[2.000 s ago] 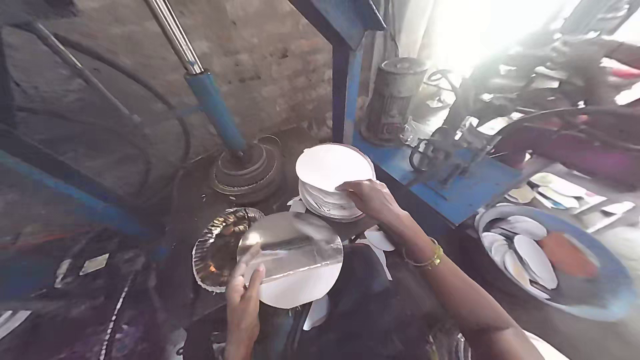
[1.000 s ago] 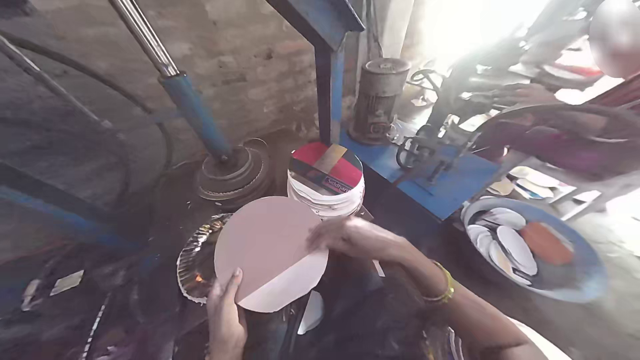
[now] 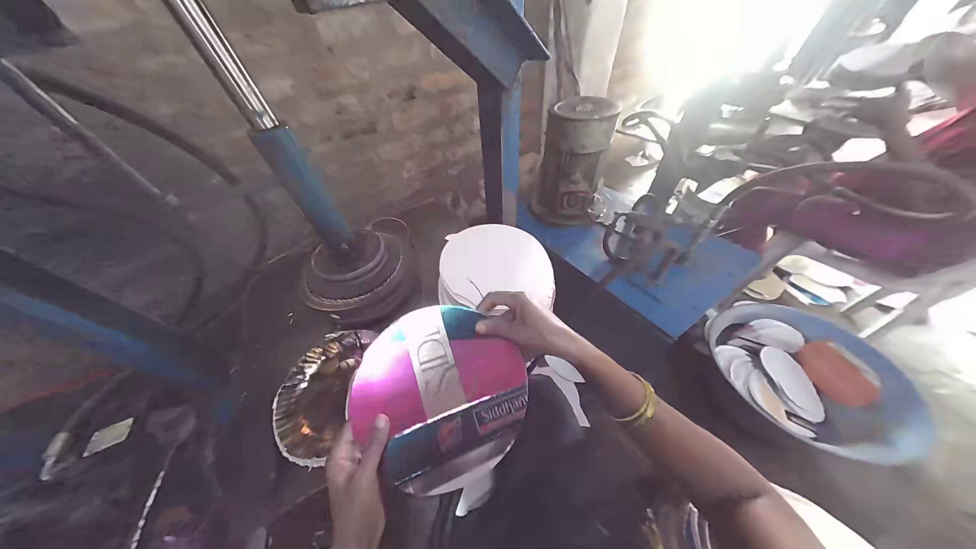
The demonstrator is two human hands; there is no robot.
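Note:
A round printed paper disc [image 3: 473,374], glossy pink and teal with lettering, is held between my two hands. My left hand [image 3: 357,480] grips its lower left edge, thumb on top. My right hand [image 3: 526,324], with a yellow bangle at the wrist, pinches its upper right edge. Just behind my right hand stands a stack of round white discs [image 3: 496,259]. Partly covered by the held disc on the left is a shiny foil plate with a fluted rim [image 3: 293,396]. Behind it, a round metal die [image 3: 354,271] sits under a blue hydraulic cylinder [image 3: 301,183].
A blue steel frame post [image 3: 499,152] rises behind the stack. To its right are a motor [image 3: 576,160] and a blue machine bed [image 3: 686,282]. A blue tub [image 3: 900,419] holds several pale discs and an orange piece. A person in red is partly visible at the far right.
One second ago my hands held a plain-faced disc and the stack's top showed a printed face. Now the printed face shows on the held disc, and the stack's top is white.

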